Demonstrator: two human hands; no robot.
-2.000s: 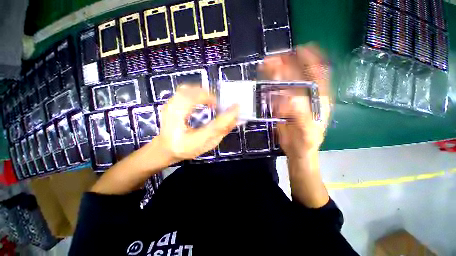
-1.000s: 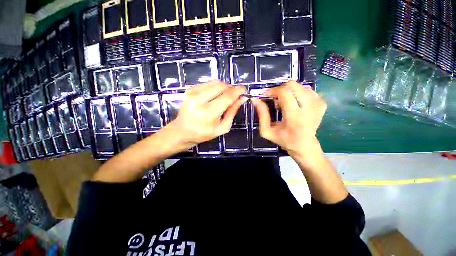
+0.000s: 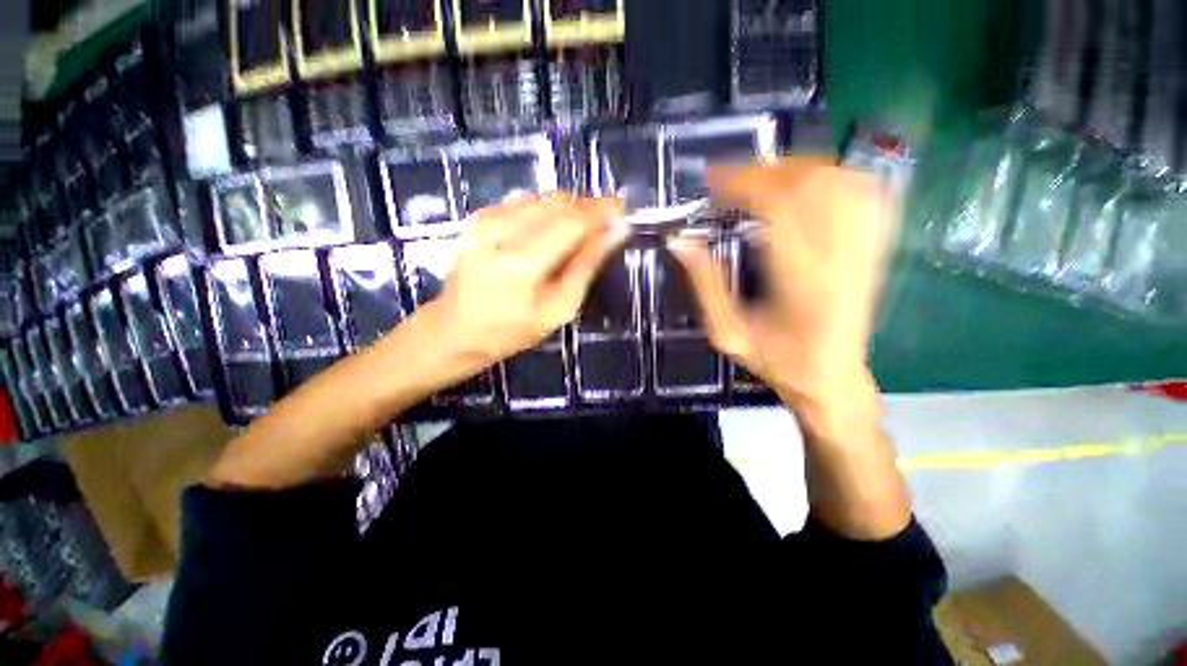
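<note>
A thin pale housing (image 3: 664,215), seen nearly edge-on and blurred, is held above the black tray. My left hand (image 3: 527,267) pinches its left end between thumb and fingers. My right hand (image 3: 814,267) is blurred at its right end, with thumb and fingers around it; its exact contact is unclear. The black blister tray (image 3: 208,267) lies beneath my hands. Gold-edged housings with keypads (image 3: 495,91) fill its upper row, partly cut off by the top edge. A small keypad (image 3: 883,154) lies on the green bench, partly hidden by my right hand.
A second black tray (image 3: 111,247) stands at the left. A clear blister tray (image 3: 1041,215) and keypad stacks (image 3: 1113,78) lie at the right on the green bench (image 3: 963,338). A white square piece (image 3: 206,141) lies on the main tray. Cartons stand on the floor (image 3: 1028,625).
The housing has gone from face-up to nearly edge-on between my hands. A keypad has appeared on the bench at the right. My right hand has shifted slightly right since a second ago.
</note>
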